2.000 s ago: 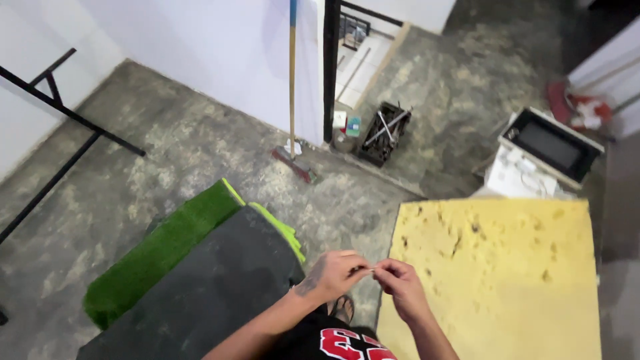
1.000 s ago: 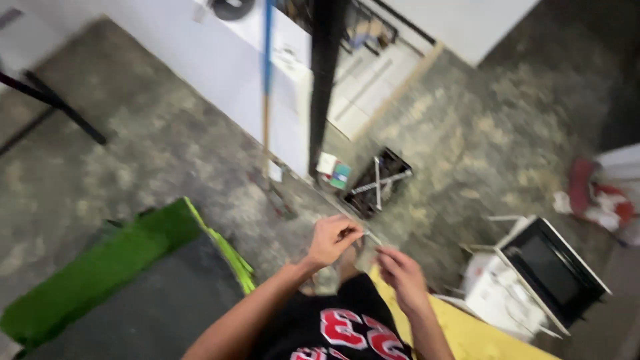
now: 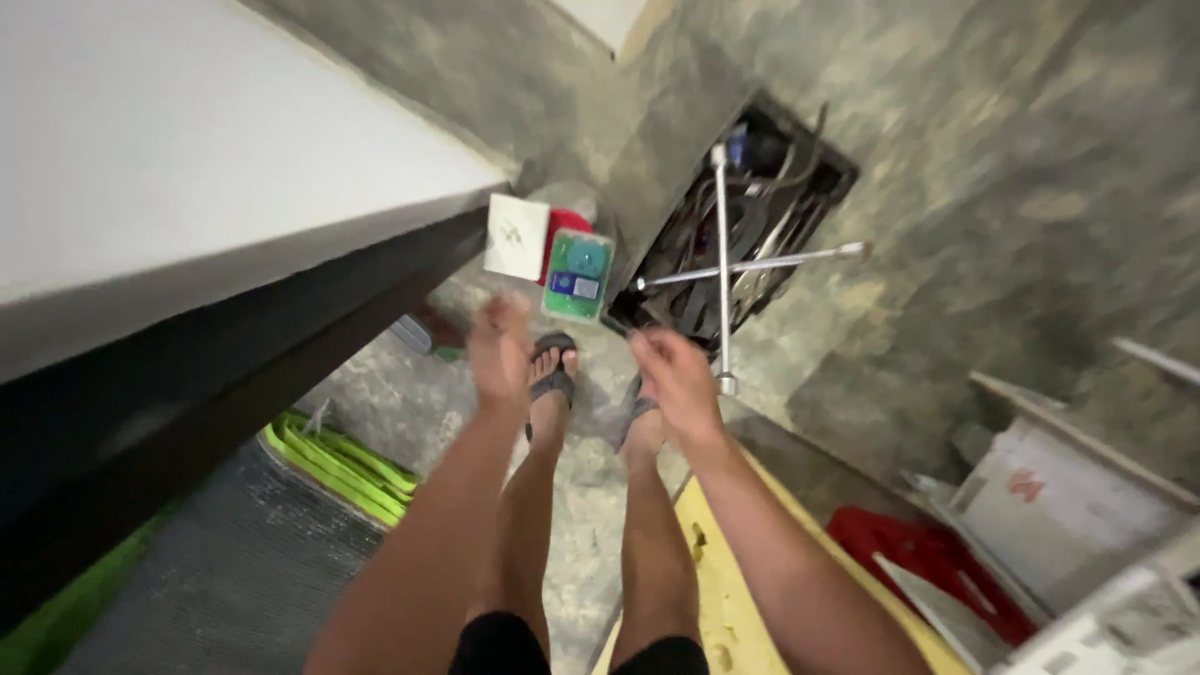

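My left hand [image 3: 500, 347] is blurred and hangs over the floor, just below a white square box [image 3: 517, 236]. Whether its fingers hold anything is unclear. My right hand [image 3: 673, 375] has its fingertips bent together near the lower corner of a black tool tray [image 3: 653, 264]; I cannot tell if something small is between them. A metal cross-shaped lug wrench [image 3: 723, 220] lies across the tray, over several dark tools. Between the white box and the tray sits a clear plastic case [image 3: 578, 272] with green and blue contents, and a red round thing [image 3: 566, 221] shows behind it.
A white wall [image 3: 234, 141] with a dark base runs along the left. Rolled green turf [image 3: 342, 464] with dark backing lies lower left. A yellow board [image 3: 722, 581] is at lower right, beside a red object [image 3: 928, 562] and a white appliance [image 3: 1050, 506]. My sandalled feet stand between.
My hands, close together before, have moved apart. The view has moved to the tool tray and boxes, which now lie just beyond my hands.
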